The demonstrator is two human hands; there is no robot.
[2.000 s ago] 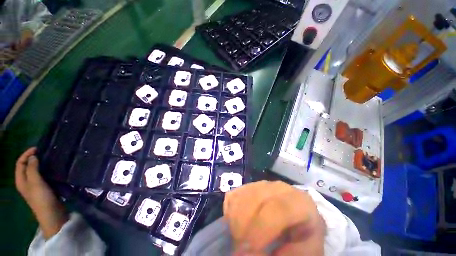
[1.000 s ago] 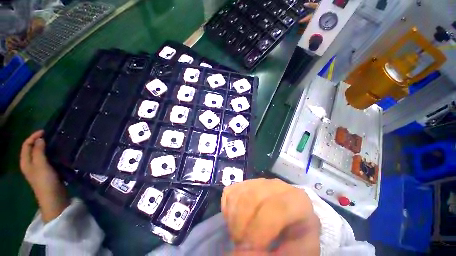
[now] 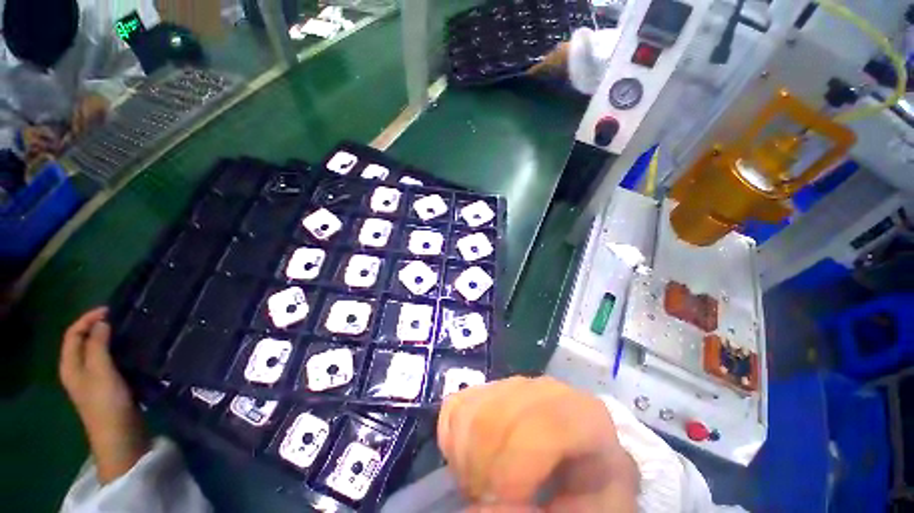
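Observation:
A large black blister tray (image 3: 215, 301) lies on other trays in front of me. White square housings (image 3: 348, 318) with round black holes sit in its middle and right pockets; its left pockets show no housings. My left hand (image 3: 100, 386) is at the tray's left edge, fingers along the rim. My right hand (image 3: 531, 436) is curled at the tray's near right corner, large and blurred; it covers that corner, and its fingertips and anything in them are hidden. A lower tray (image 3: 386, 441) sticks out at the near side with more housings.
The white bench press (image 3: 591, 376) stands right, with an orange head (image 3: 727, 195), two orange-brown fixtures (image 3: 692, 306), a green object (image 3: 603, 314) and a red button (image 3: 697, 431). Another person's hand (image 3: 549, 62) is at a dark tray (image 3: 501, 40) behind. Another person sits far left.
The view has shifted, so the trays appear lower. The back tray has moved farther away, with another person's hand and sleeve now at it. My hands keep their places by the tray.

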